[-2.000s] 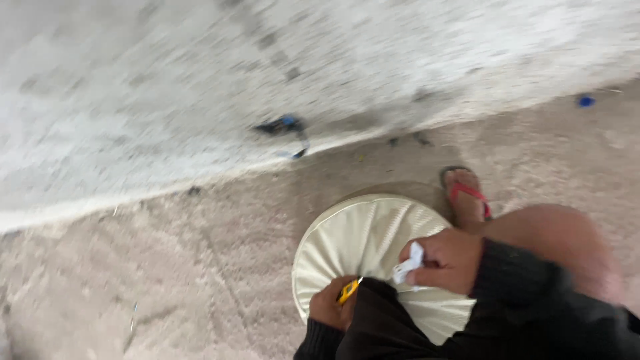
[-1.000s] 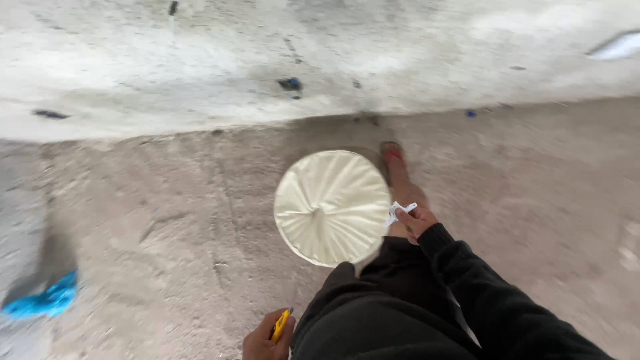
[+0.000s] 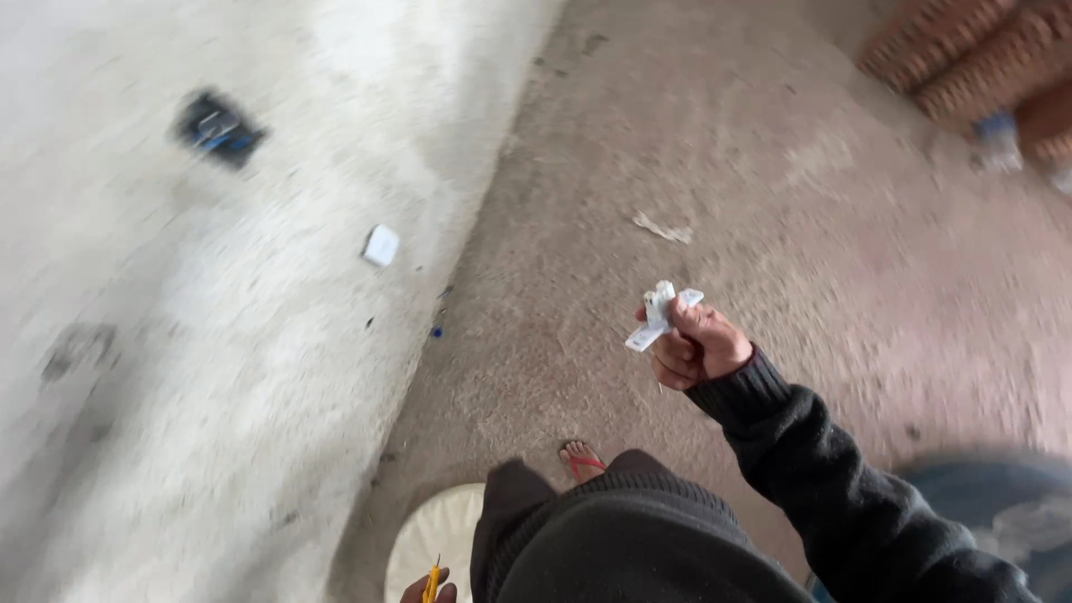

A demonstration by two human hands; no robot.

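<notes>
My right hand [image 3: 702, 342] is raised in front of me over the floor, its fingers closed on a small white plastic fitting [image 3: 659, 308] with flat tabs sticking out on two sides. At the bottom edge, my left hand [image 3: 423, 590] holds a yellow-handled screwdriver-like tool [image 3: 433, 579], its thin metal tip pointing up; most of that hand is out of frame. Beside it is the round stool with a gathered cream cover [image 3: 431, 532], partly hidden by my dark clothing.
A rough whitewashed wall [image 3: 318, 335] runs along the left, bearing a dark box with blue wires [image 3: 219, 130] and a white switch-like plate [image 3: 382, 245]. Hollow clay bricks [image 3: 988, 63] are stacked at upper right. A pale scrap [image 3: 663, 228] lies on the floor; a blue-grey rounded container [image 3: 997, 502] stands lower right.
The view has swung round strongly, bringing the bricks into sight. My right hand, near the stool a second ago, is now held out away from it with the white fitting.
</notes>
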